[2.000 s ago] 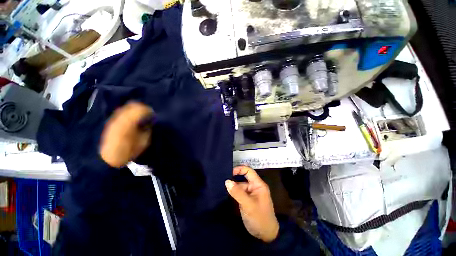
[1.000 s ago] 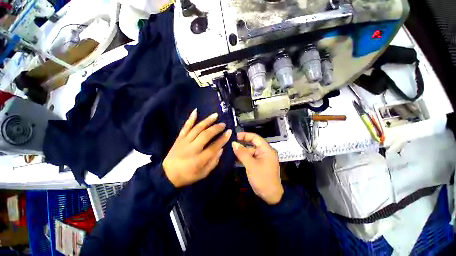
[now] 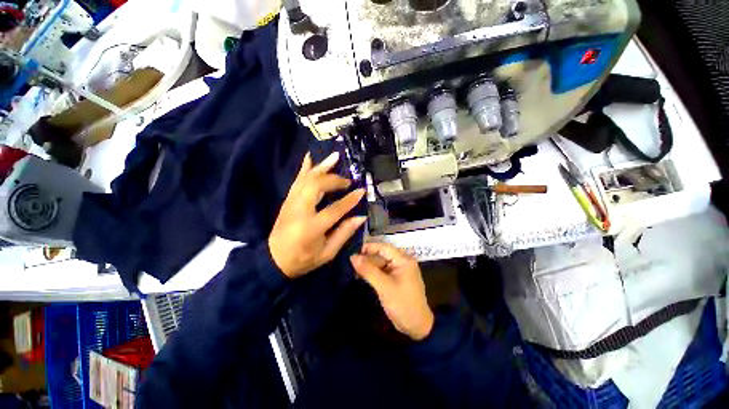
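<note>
A dark navy garment point(image 3: 232, 144) lies over the table left of the cream-white overlock machine point(image 3: 480, 48), its right edge running along the presser foot and needle area point(image 3: 357, 164). My left hand point(image 3: 312, 224) rests on the garment with spread fingers, the fingertips close to the needle area. My right hand point(image 3: 396, 287) pinches the garment's edge between thumb and fingers below the left hand, near the table's front edge. The garment's lower part merges with my dark sleeves, so its end cannot be made out.
Grey tension dials point(image 3: 442, 116) sit above the cover plate point(image 3: 412, 212). An orange-brown stick point(image 3: 519, 189), yellow-green and orange snips point(image 3: 590, 204) and a black strap point(image 3: 659, 128) lie right. A grey motor point(image 3: 40, 200) stands left. Blue crates point(image 3: 76, 343) and a white sack point(image 3: 591, 295) are below.
My left hand first came down onto the garment beside the needle area, then shifted slightly up. My right hand rose along the edge, then moved back down and left, still pinching it.
</note>
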